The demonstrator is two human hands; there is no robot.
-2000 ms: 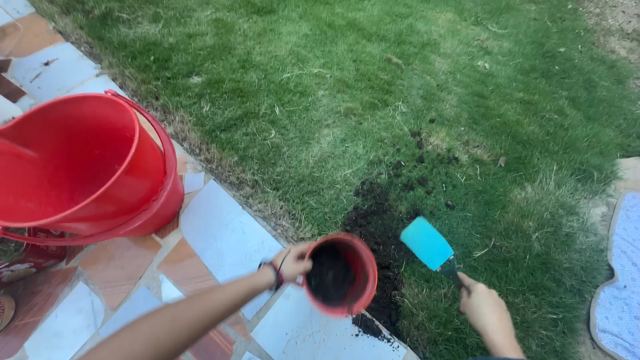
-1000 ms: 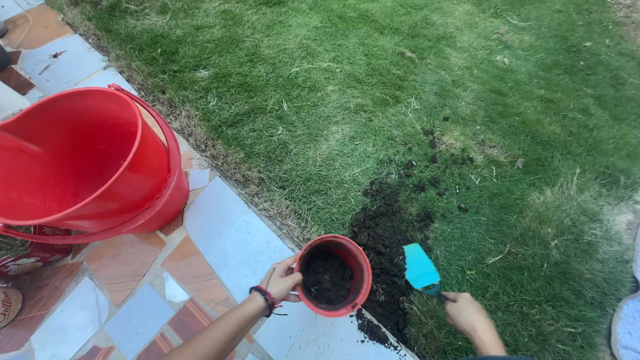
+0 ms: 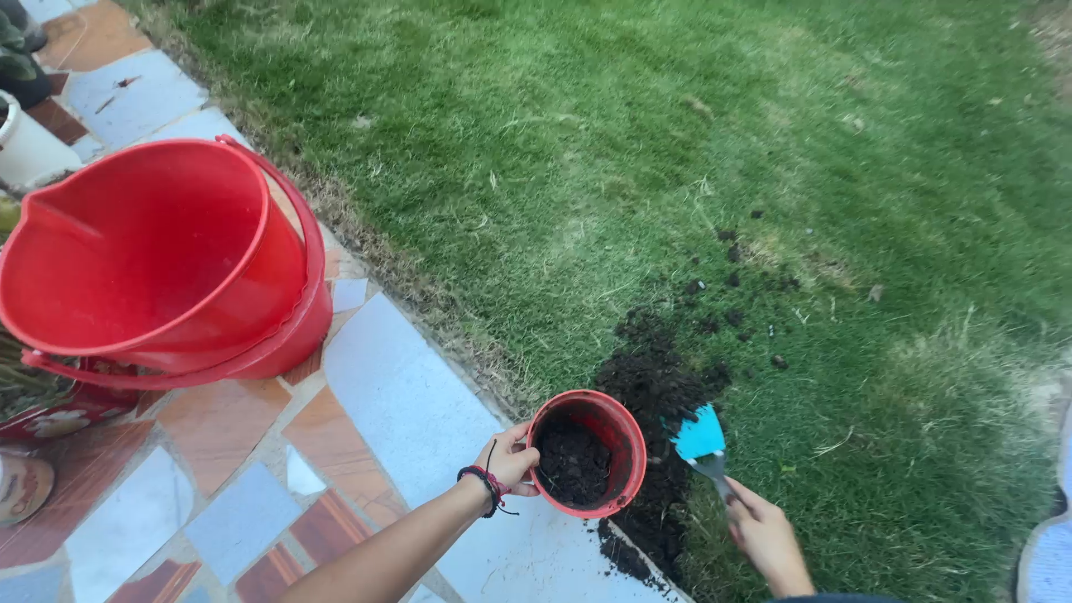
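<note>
My left hand (image 3: 507,462), with dark cord bracelets at the wrist, grips the rim of a red plastic pot (image 3: 630,431) at lower centre. Dark soil (image 3: 573,461) lies inside the pot. My right hand (image 3: 760,529) holds the grey handle of a small turquoise hand shovel (image 3: 700,433), right of the pot. The blade's tip is in a heap of dark soil (image 3: 651,368) on the lawn beside the paving, and soil hides part of it.
A large red plastic bucket (image 3: 151,243) stands on the stone paving (image 3: 377,368) at left, near a white pot (image 3: 29,146) and a decorated red container (image 3: 63,410). Grass (image 3: 536,167) borders the paving. A pale blue-edged slab (image 3: 1047,557) lies at far right.
The shovel blade, earlier lifted clear with its face showing, is now down in the soil heap. My left hand still holds the pot, which has more soil showing inside than in the oldest frame.
</note>
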